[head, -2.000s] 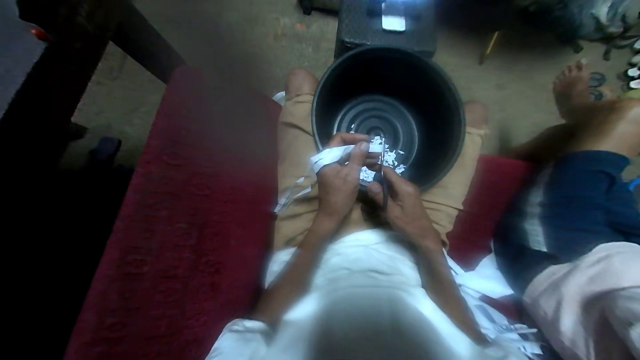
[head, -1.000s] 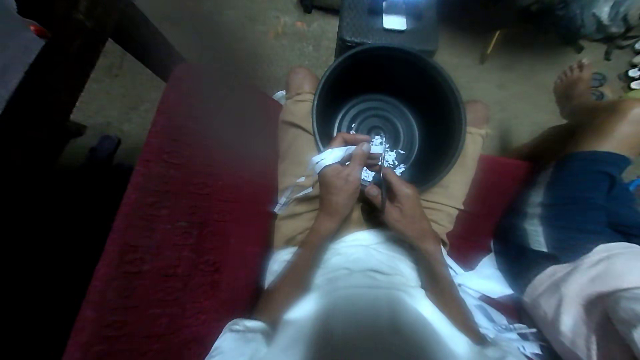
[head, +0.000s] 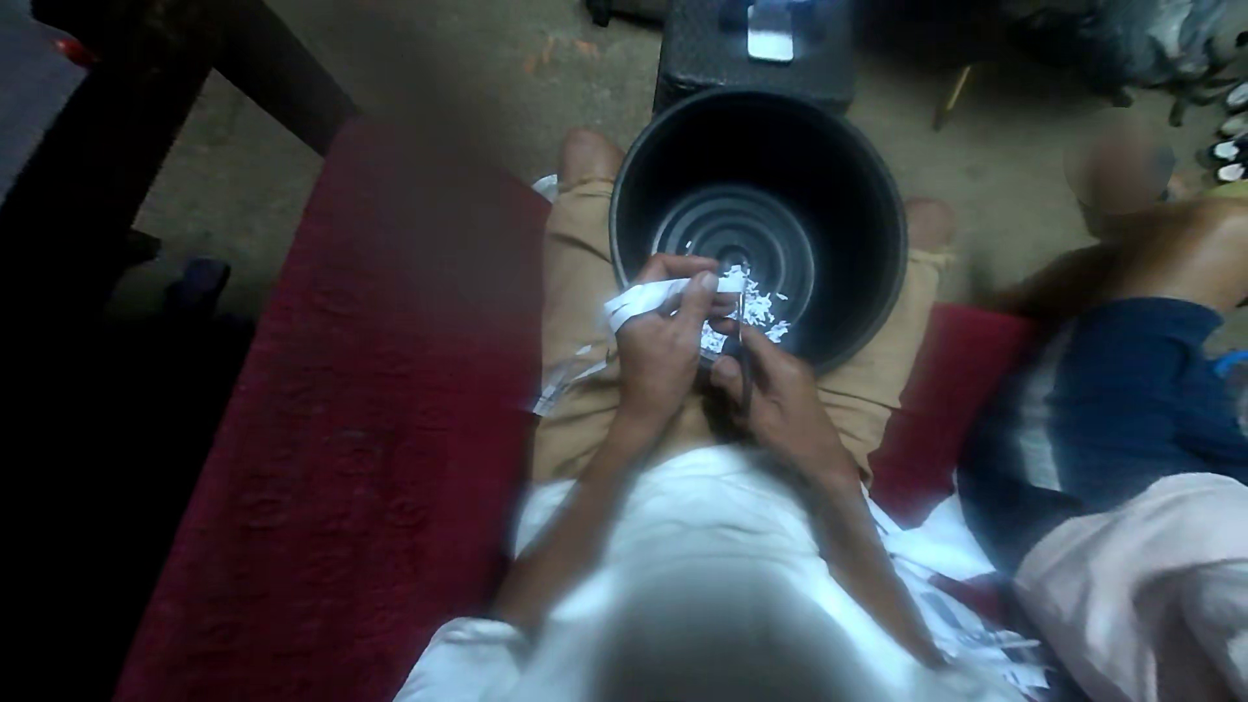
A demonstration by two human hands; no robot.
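Observation:
My left hand (head: 668, 336) grips a folded white paper strip (head: 643, 300), whose right end reaches over the near part of a round black tub (head: 858, 244). Just right of it, my right hand (head: 775, 390) is closed around scissors (head: 745, 366) with dark handles; their thin blades point away from me at the strip's end. Small white paper snippets (head: 756, 307) lie in the tub below both hands. The tub stands between my knees.
A red patterned cloth (head: 341, 468) covers the seat. Loose white paper strips (head: 965, 604) lie at my right, beside a seated person in dark blue shorts (head: 1121, 400). Beyond the tub, a phone-like object (head: 770, 34) rests on a black box (head: 682, 58).
The foot of the person at the right has moved and is blurred now. My hands stay in nearly the same place over the tub.

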